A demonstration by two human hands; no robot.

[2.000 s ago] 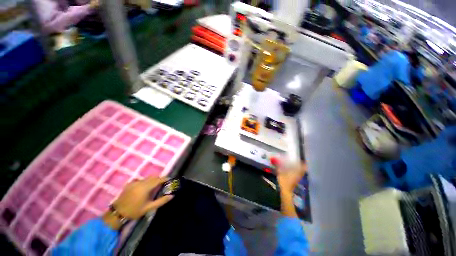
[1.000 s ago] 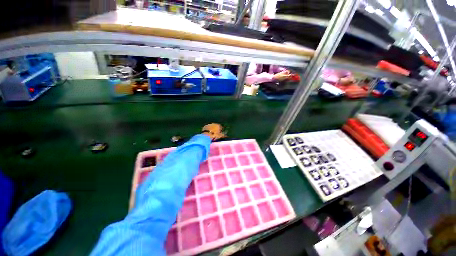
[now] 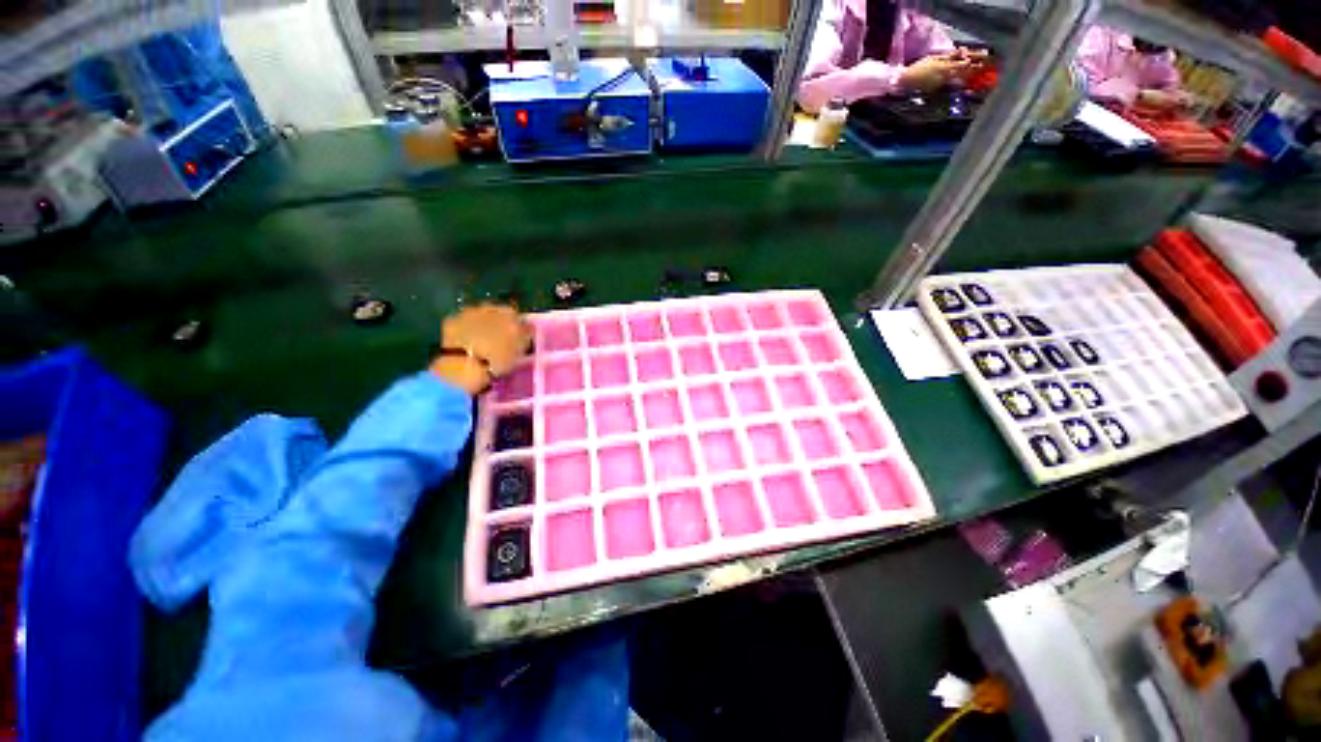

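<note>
The pink compartment tray (image 3: 706,567) lies on the green-matted bench in front of me. Three black housings (image 3: 507,551) sit in pockets of its left column, nearest my side. My left hand (image 3: 485,344), with a band at the wrist, is over the tray's back left corner pockets. Its fingers point down and are hidden, so whether they hold a part cannot be told. Several small dark parts (image 3: 372,309) lie on the mat behind and left of the tray. My right hand is not in view.
A white tray (image 3: 1036,471) with rows of black parts lies to the right. The dispensing machine base (image 3: 1065,652) with an orange fixture (image 3: 1191,638) is at the lower right. A metal post (image 3: 985,160) stands behind. A blue bin (image 3: 87,551) is at the left. A person's hands (image 3: 939,70) show across the bench.
The view has swung left, from the machine to the tray. My left hand has moved from behind the tray to its back left corner. The left-column housings now show clear of my sleeve.
</note>
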